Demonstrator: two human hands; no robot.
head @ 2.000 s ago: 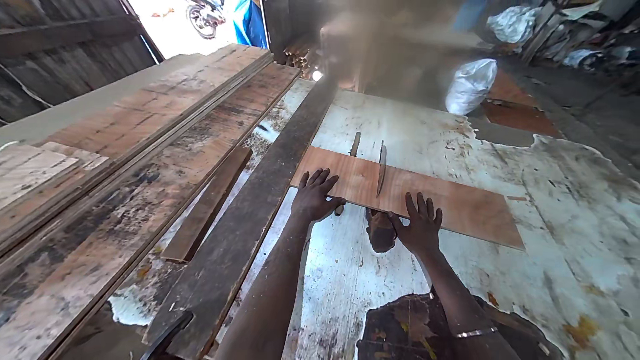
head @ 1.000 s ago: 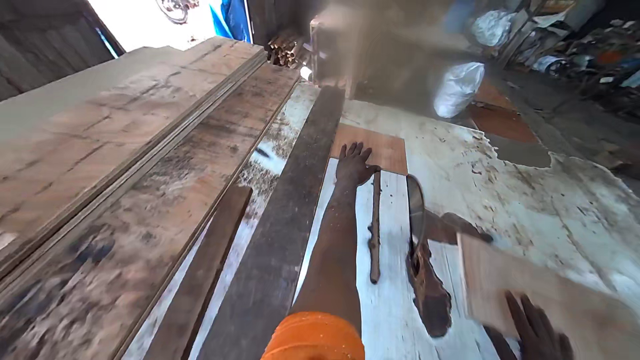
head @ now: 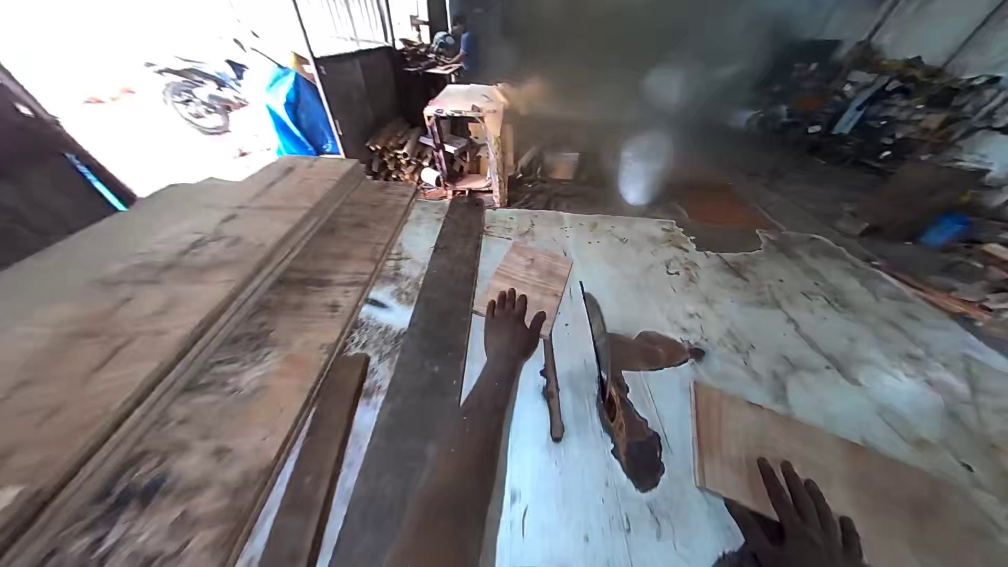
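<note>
My left hand point(head: 510, 331) lies with spread fingers on the near edge of a small wooden board piece point(head: 534, 276). This piece sits turned beside a long dark wooden fence board point(head: 433, 315). At the lower right my right hand point(head: 807, 512) rests, fingers apart, on a larger wooden board point(head: 835, 465). Between the two pieces a circular saw blade point(head: 597, 331) stands up through a ragged opening point(head: 634, 449) in the pale, worn tabletop point(head: 567, 488). Just left of the blade is a narrow dark strip point(head: 552, 394), its far end near the small piece.
Stacked long planks point(head: 236, 315) run along the left, with a loose wooden batten point(head: 319, 465) beside the fence board. A second opening point(head: 650, 350) lies right of the blade. Beyond the table are a small stand point(head: 468, 102), piled wood point(head: 396, 150) and a person point(head: 465, 47). Dust hangs behind.
Two seconds ago one board lay across the blade under both hands; now two separate pieces lie on either side. Since one second ago, the small piece has turned. The view has tilted up.
</note>
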